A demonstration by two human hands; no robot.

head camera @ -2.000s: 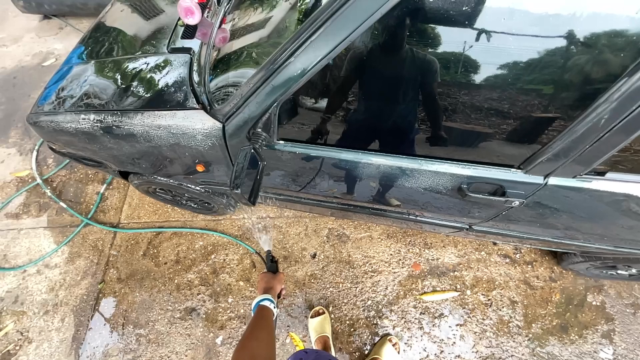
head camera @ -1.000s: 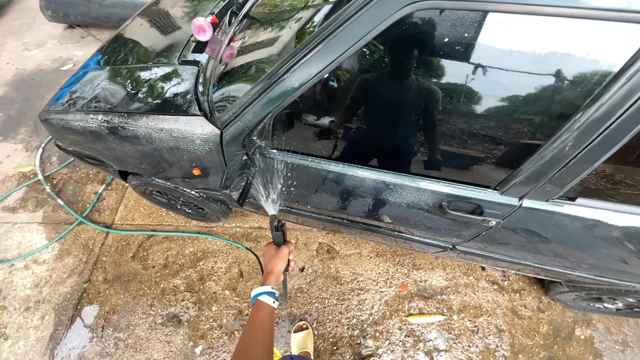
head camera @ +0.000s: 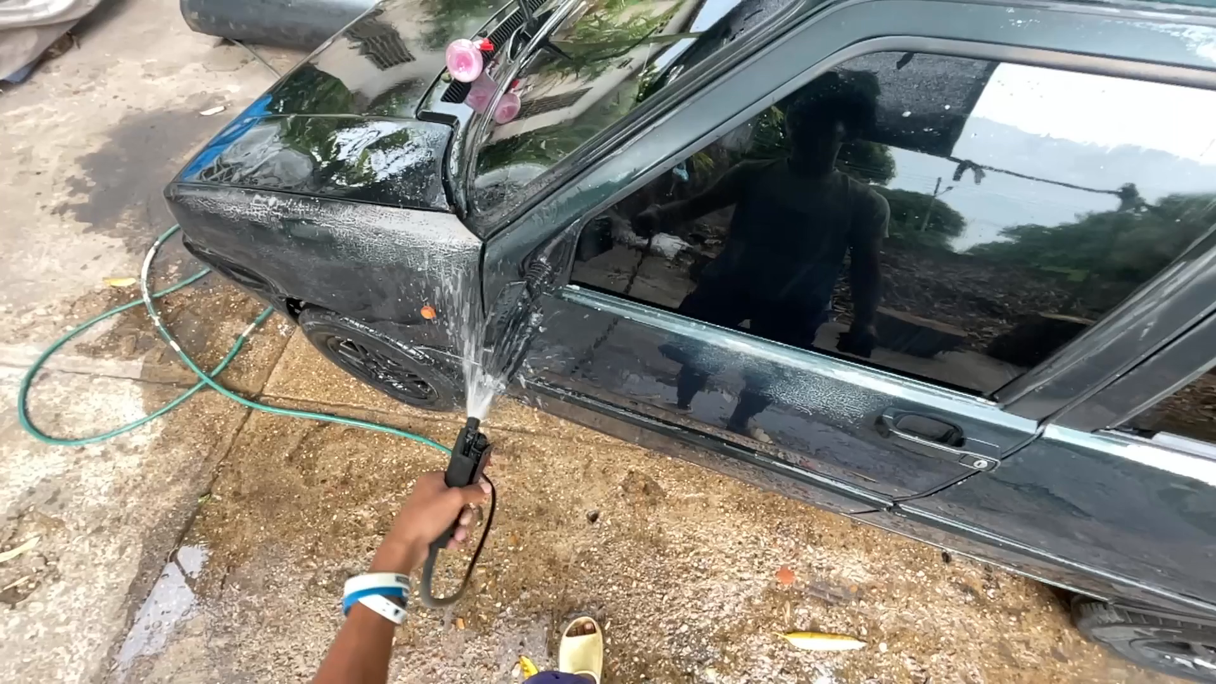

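My left hand (head camera: 439,513), with wristbands below it, is closed around the grip of a black spray nozzle (head camera: 467,454). Water (head camera: 475,366) fans up from its tip onto a dark green car, around the side mirror (head camera: 513,323) and the rear of the front fender (head camera: 361,252). Wet streaks and droplets cover the fender and the front door (head camera: 665,366). A black tube loops beneath my hand. My right hand is out of view; only a dark reflection of a person shows in the door window (head camera: 807,218).
A green hose (head camera: 313,415) loops over wet concrete at the left. A pink bottle (head camera: 465,60) sits near the base of the windshield. My sandalled foot (head camera: 581,650) is at the bottom, with a yellow leaf (head camera: 823,641) to its right. A dark cylindrical object (head camera: 275,21) lies at the upper left.
The spray has shifted from the side mirror toward the rear edge of the front fender, and now reaches higher. My left hand keeps its hold on the nozzle.
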